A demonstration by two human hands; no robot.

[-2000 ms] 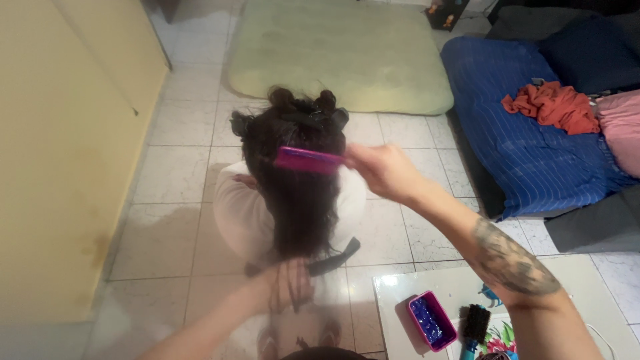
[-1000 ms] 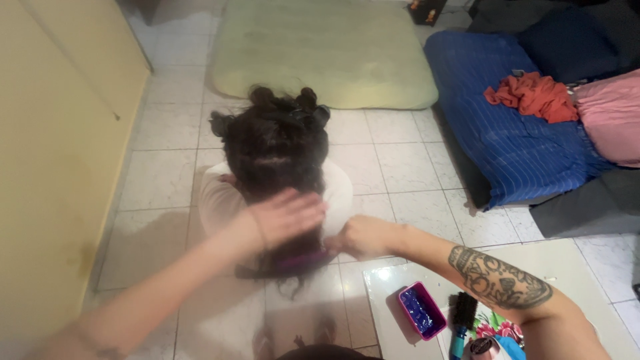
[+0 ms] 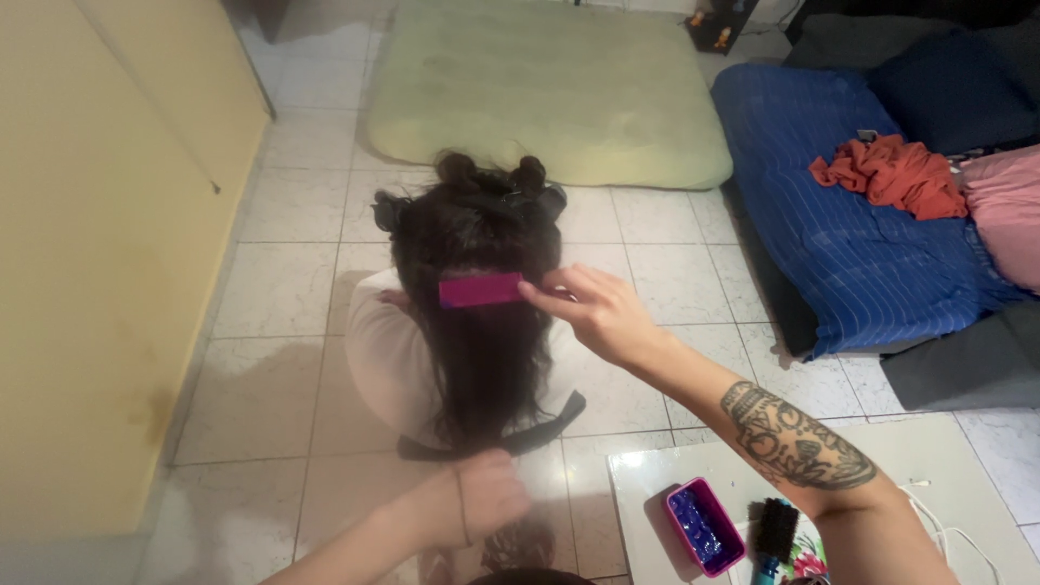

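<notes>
A seated person's long dark hair point(image 3: 487, 357) hangs down the back of a white top, with several twisted, clipped buns point(image 3: 457, 171) at the crown. My right hand point(image 3: 597, 313) holds a magenta comb point(image 3: 481, 290) by its end, flat against the hair below a parting. Lower down, my left hand point(image 3: 491, 491) is closed around the hair's lower end, slightly blurred; the strands inside the fist are hidden. A dark band point(image 3: 552, 426) lies across the lower back, behind the hair. A dark tie circles my left wrist.
At lower right a white table point(image 3: 642, 479) bears a magenta tub point(image 3: 705, 526) of blue gel, a round brush point(image 3: 776, 528) and a white cable point(image 3: 942, 520). A green mattress point(image 3: 552, 89) lies ahead, a blue-covered couch point(image 3: 812, 203) stands right, and a yellow wall point(image 3: 106, 268) rises left.
My right hand has gone from the hair's lower part up to below the parting, with the comb. My left hand, flat over the hair one second ago, has moved down and closed.
</notes>
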